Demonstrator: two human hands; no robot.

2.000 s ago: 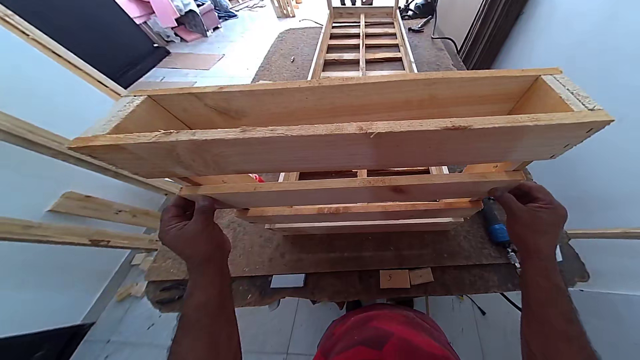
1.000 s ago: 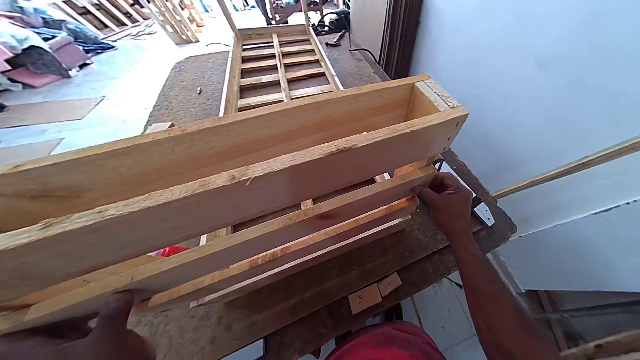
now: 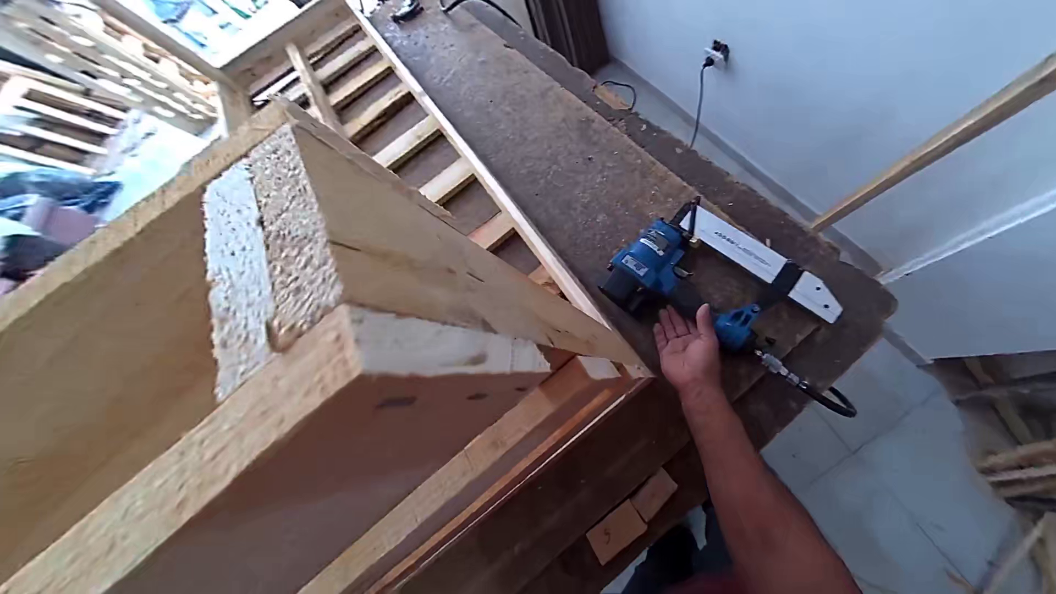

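Observation:
My right hand [image 3: 688, 348] is palm up with its fingers apart, right beside the handle of a blue pneumatic nailer [image 3: 652, 262]. Whether the fingertips touch the tool cannot be told. The nailer lies on its side on the worn workbench [image 3: 569, 140], its white magazine pointing right and an air hose joined at the handle's end. A wooden frame of boards [image 3: 445, 247] fills the left and middle, its box-like upper end close to the camera. Behind it, a long slatted wooden frame [image 3: 470, 165] lies on the bench. My left hand is out of view.
Two small wood offcuts [image 3: 617, 532] sit at the bench's near edge. A wooden strip [image 3: 932, 140] leans by the white wall, near a plugged-in cable [image 3: 701, 99]. Scrap wood [image 3: 1023, 466] lies at the lower right, and slatted frames [image 3: 58, 115] stand at the upper left.
My right hand has let go of the frame's board and moved to the nailer. My left hand, on the frame earlier, has left the view. The view has swung right.

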